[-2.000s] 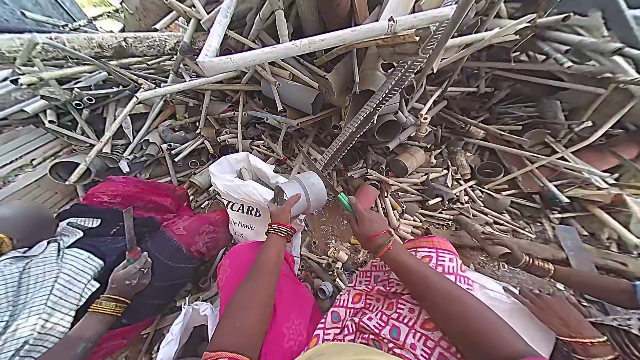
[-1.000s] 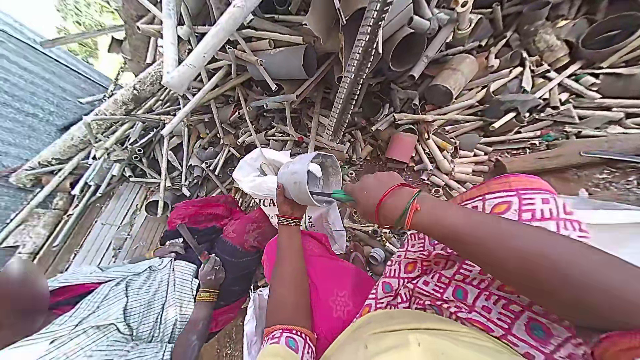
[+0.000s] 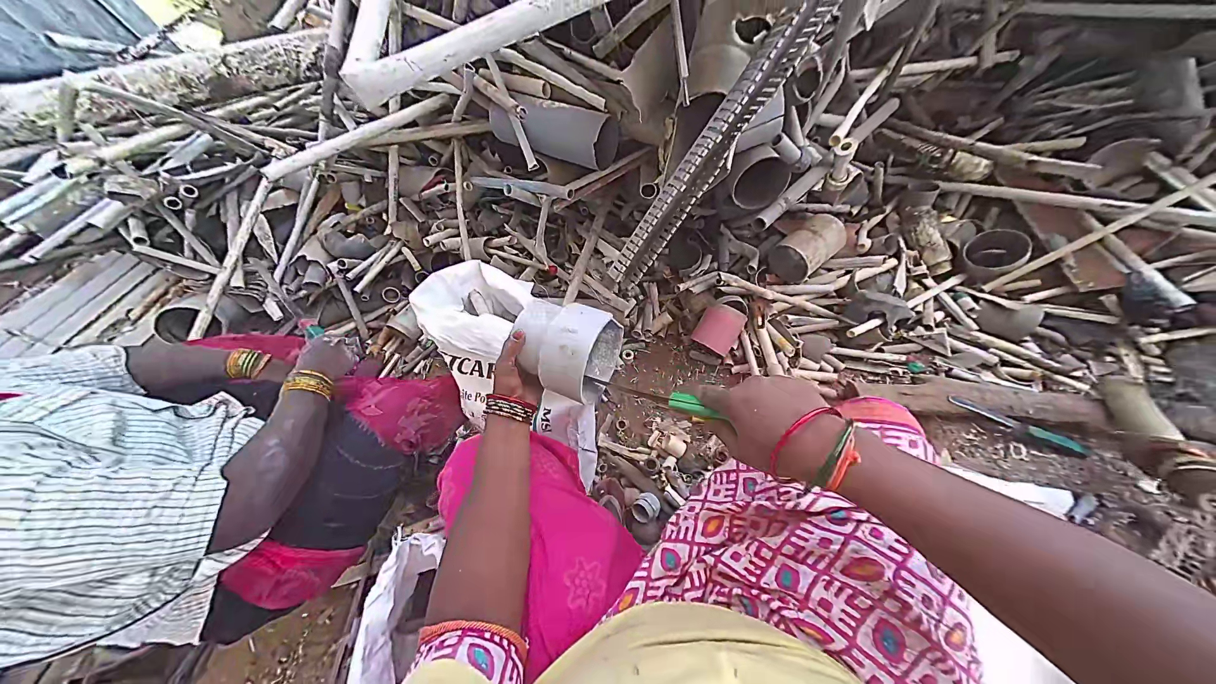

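Observation:
A short, wide white plastic pipe fitting point(image 3: 565, 350) is held by my left hand point(image 3: 516, 373), with the fingers around its near left side. My right hand point(image 3: 774, 423) grips the green handle point(image 3: 693, 407) of a thin-bladed tool, probably a knife. Its dark blade point(image 3: 627, 389) points left and its tip reaches the open end of the fitting, so the tip is partly hidden. Just behind the fitting stands an open white woven sack point(image 3: 465, 318) with printing on it. Pink cloth and a patterned garment cover my lap beneath both forearms.
Heaped scrap pipes point(image 3: 551, 133) fill the ground ahead, crossed by a slotted metal strip point(image 3: 722, 133). A red pipe piece point(image 3: 719, 328) lies beyond my right hand. At left sits a co-worker in a striped shirt point(image 3: 114, 513). A second green-handled tool point(image 3: 1054, 439) rests on a wooden beam at right.
The blade, inside the fitting's opening one second ago, now shows outside it, with my right hand farther from the fitting. My left hand keeps its hold. The view has swung about.

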